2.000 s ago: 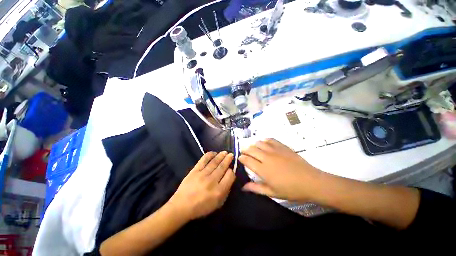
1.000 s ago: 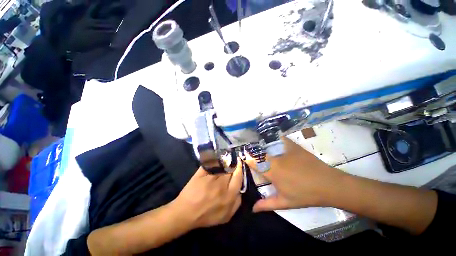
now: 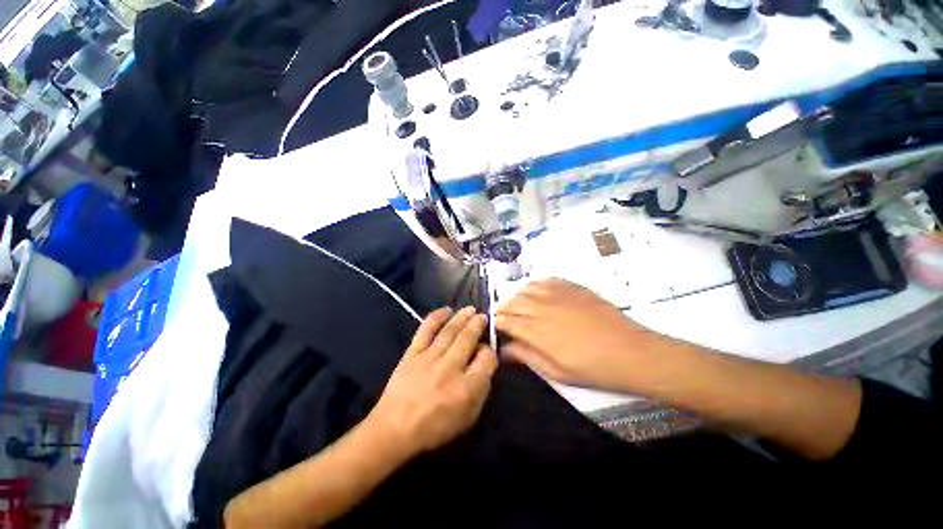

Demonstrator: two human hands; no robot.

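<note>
The black garment body (image 3: 279, 413) lies over the table and down over the lap. A black cut panel (image 3: 300, 289) with a pointed end lies on it, left of the machine. White piping (image 3: 364, 273) runs along the panel's edge to my left hand (image 3: 439, 377), and a short length shows between my hands. My left hand presses its fingertips on the black cloth. My right hand (image 3: 569, 331) lies beside it, fingertips at the piping, thumb hidden. Both are just in front of the presser foot (image 3: 486, 258) of the white sewing machine (image 3: 620, 114).
A black phone-like device (image 3: 817, 271) lies right of the machine, near dark snips (image 3: 662, 201) under the arm. White fabric (image 3: 155, 413) hangs at left by blue crates (image 3: 129, 331). More black cloth (image 3: 248, 72) lies behind, with loose white cord. A measuring scale (image 3: 651, 422) edges the table.
My head view has drawn back from the machine. My hands are farther from the needle than one second ago. The panel's pointed end has swung left and flatter, showing more piping.
</note>
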